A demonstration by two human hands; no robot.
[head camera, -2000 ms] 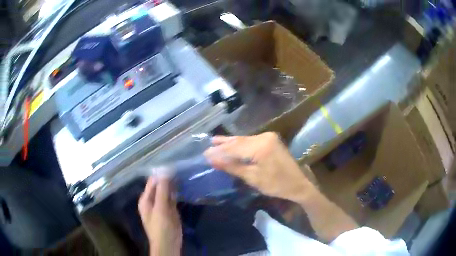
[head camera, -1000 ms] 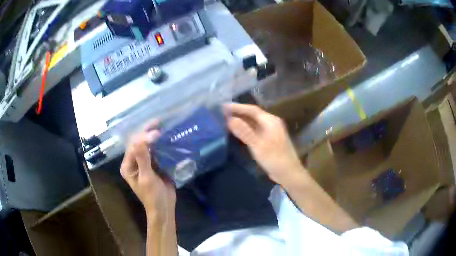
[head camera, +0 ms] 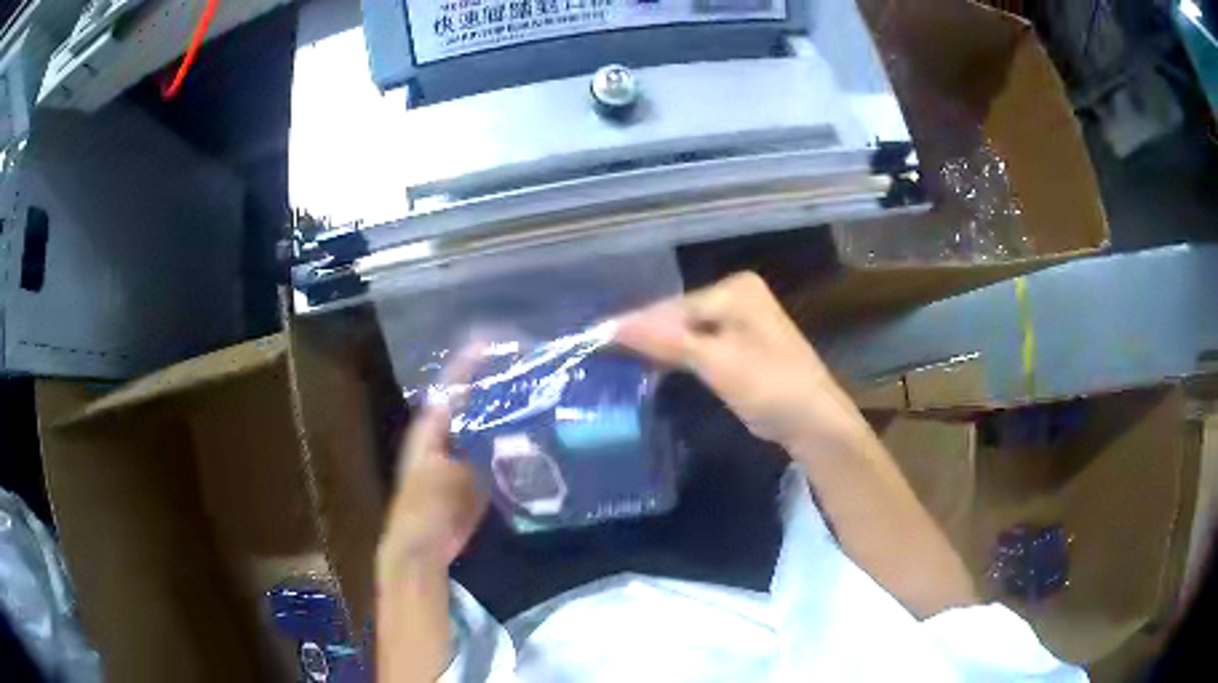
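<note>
The dark blue smartwatch box [head camera: 588, 460] is inside a clear film bag [head camera: 534, 300], picture side up, over the lap. The bag's far end reaches up to the sealing jaws [head camera: 641, 214] at the sealer's near edge; whether it lies between them I cannot tell. My left hand [head camera: 448, 460] is blurred and grips the bag and box at their left side. My right hand [head camera: 735, 354] pinches the film at the box's upper right. The sealer [head camera: 521, 147] has a silver knob [head camera: 615, 90] on its metal plate.
An open carton [head camera: 174, 494] at lower left holds a blue box [head camera: 314, 627]. A carton [head camera: 1042, 134] at upper right holds crumpled film. A carton [head camera: 922, 500] at lower right holds bagged blue boxes [head camera: 1031, 560]. A grey roll-like object [head camera: 1122, 327] with a yellow band lies between them.
The view has turned and shifted, so the sealer sits higher and straighter. The box is turned with its watch picture nearer me, and the bag's film is spread toward the jaws.
</note>
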